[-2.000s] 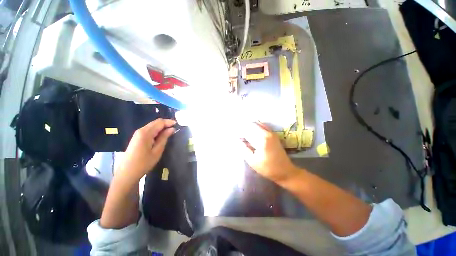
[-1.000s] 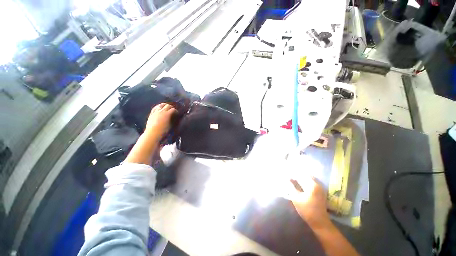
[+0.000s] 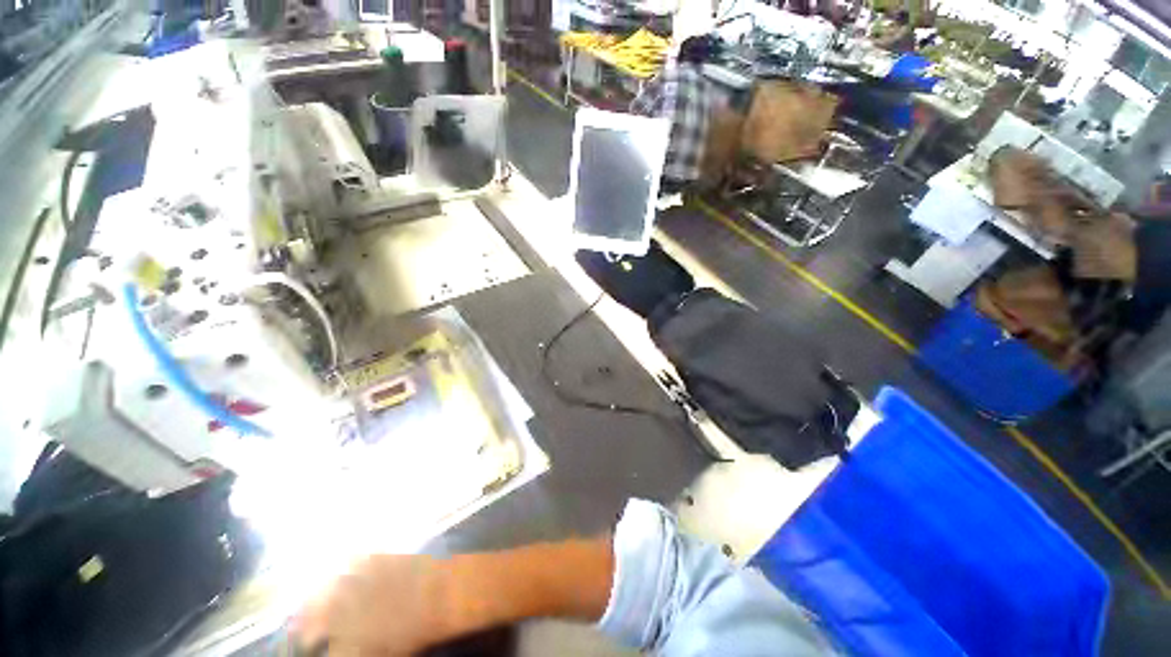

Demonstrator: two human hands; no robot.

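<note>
My right hand (image 3: 372, 610) is at the bottom left of centre, blurred and partly lost in the lamp glare; I cannot tell what its fingers hold. My left hand is not in view. A black bag piece (image 3: 141, 565) with a small pale-yellow tag (image 3: 90, 567) lies at the lower left, beyond my right hand. The white sewing machine head (image 3: 154, 385) with a blue air hose (image 3: 180, 375) stands above it. The needle area is hidden in white glare. The template (image 3: 443, 443), edged with yellow tape, lies right of the needle area, with a small orange-pink frame (image 3: 385, 394).
A dark grey plate (image 3: 604, 443) with a thin black cable (image 3: 597, 403) lies right of the template. Beyond it are a large black bag (image 3: 745, 372), a white-framed screen (image 3: 616, 182) and a bright blue bin (image 3: 937, 539). A person in a checked shirt (image 3: 685, 122) is in the background.
The view has swung to the right, bringing in the screen, large bag and blue bin. My left hand has gone out of view. My right hand now shows lower in the picture.
</note>
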